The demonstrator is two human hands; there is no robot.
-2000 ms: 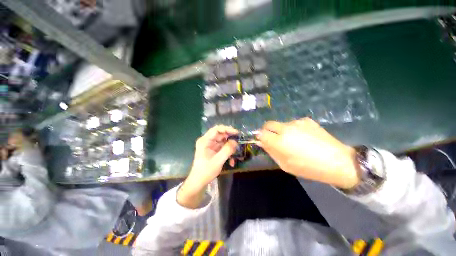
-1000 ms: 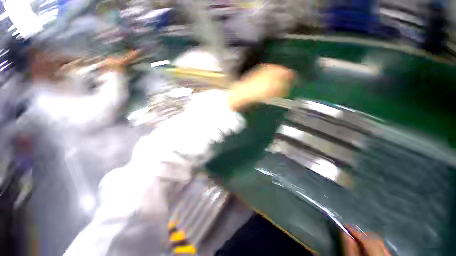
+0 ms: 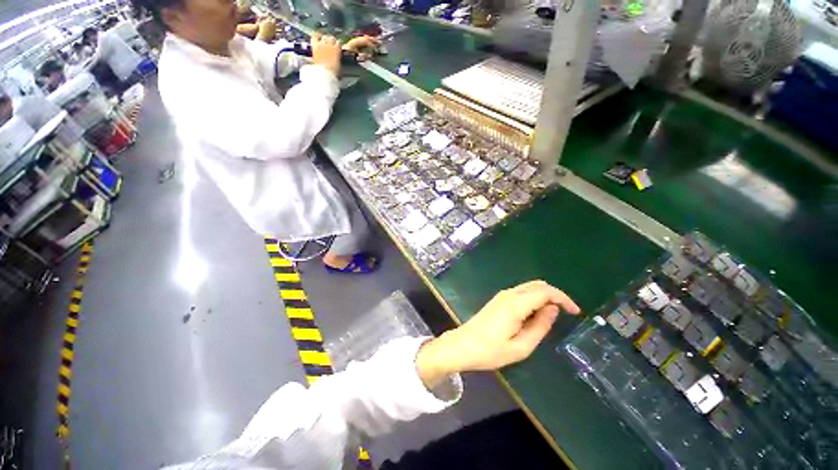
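My left hand (image 3: 501,335) is over the green bench, just off the left corner of the near clear blister tray (image 3: 606,381). Its fingers are bent, with thumb and index fingertips apart, and nothing shows in it. The tray holds rows of grey square modules (image 3: 675,312), some with yellow edges, and one bright white-faced piece (image 3: 704,394). Its near strip has empty pockets, and its right part is cut off by the frame. My right hand is out of the picture.
A filled tray (image 3: 439,188) lies farther left, beside a stack of pale ribbed trays (image 3: 487,96) and a metal post (image 3: 562,83). Two loose parts (image 3: 629,175) lie beyond the rail. A person in a white coat (image 3: 248,119) is at the bench. Clear trays (image 3: 381,330) sit below its edge.
The view has swung left and is sharper. My left hand, reaching toward the far side a second ago, is now back beside the near tray. My right hand has left the picture.
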